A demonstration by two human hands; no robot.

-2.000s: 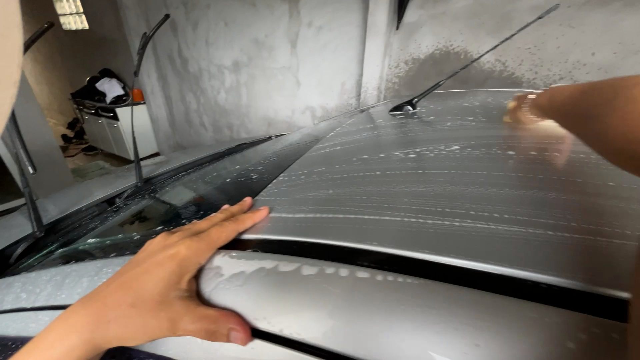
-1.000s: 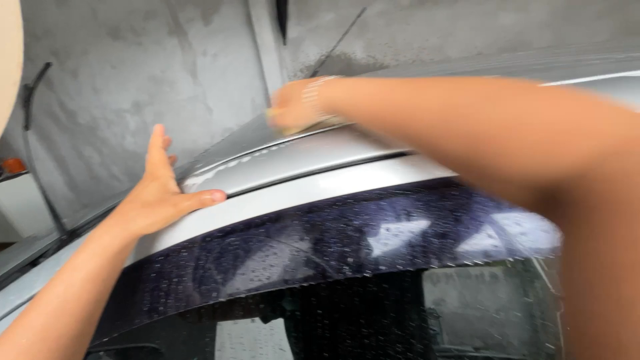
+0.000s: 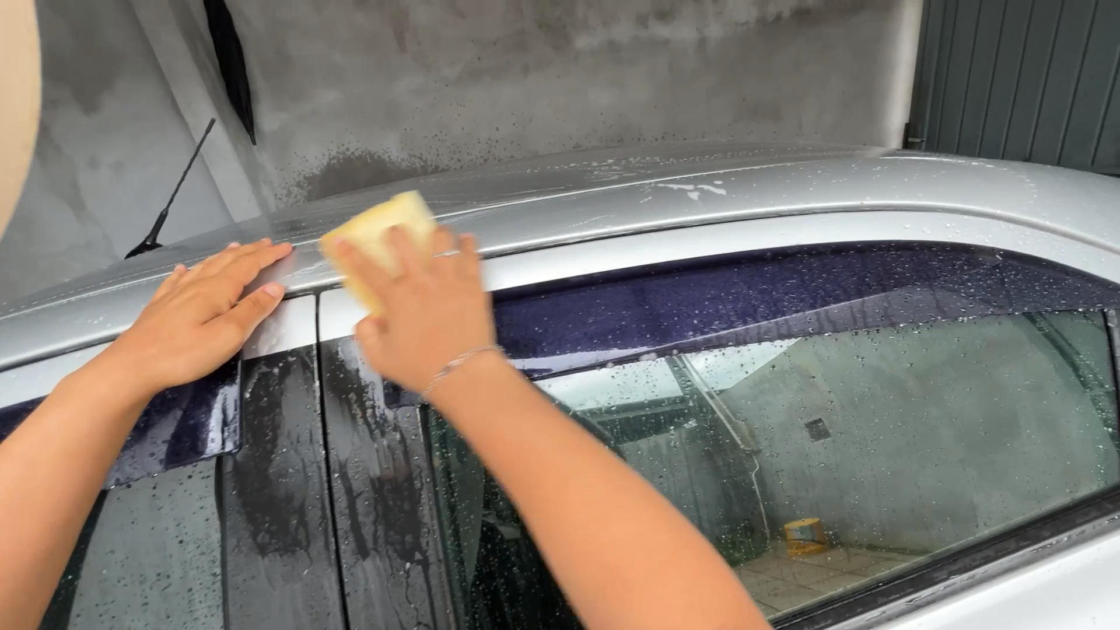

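A silver car's wet roof (image 3: 604, 188) curves across the head view, with streaks of suds on it. My right hand (image 3: 429, 306), slightly blurred, holds a yellow sponge (image 3: 376, 245) against the roof's side edge, above the seam between the two doors. A thin bracelet circles that wrist. To its left, my left hand (image 3: 214, 311) rests empty on the roof edge, fingers spread and pointing right. Below both hands are the black door pillar (image 3: 280, 490), a dark window visor (image 3: 700, 302) beaded with water, and the wet rear side window (image 3: 875, 429).
A roof antenna (image 3: 171, 197) stands at the left, beyond my left hand. Behind the car rises a grey concrete wall (image 3: 569, 79) with a damp patch. A closed black umbrella (image 3: 230, 70) hangs there. A dark ribbed metal gate (image 3: 1024, 87) is at the right.
The view has swung right along the car, away from the windshield wipers. My right hand has come from the far part of the roof to its near edge. My left hand has moved along the roof edge.
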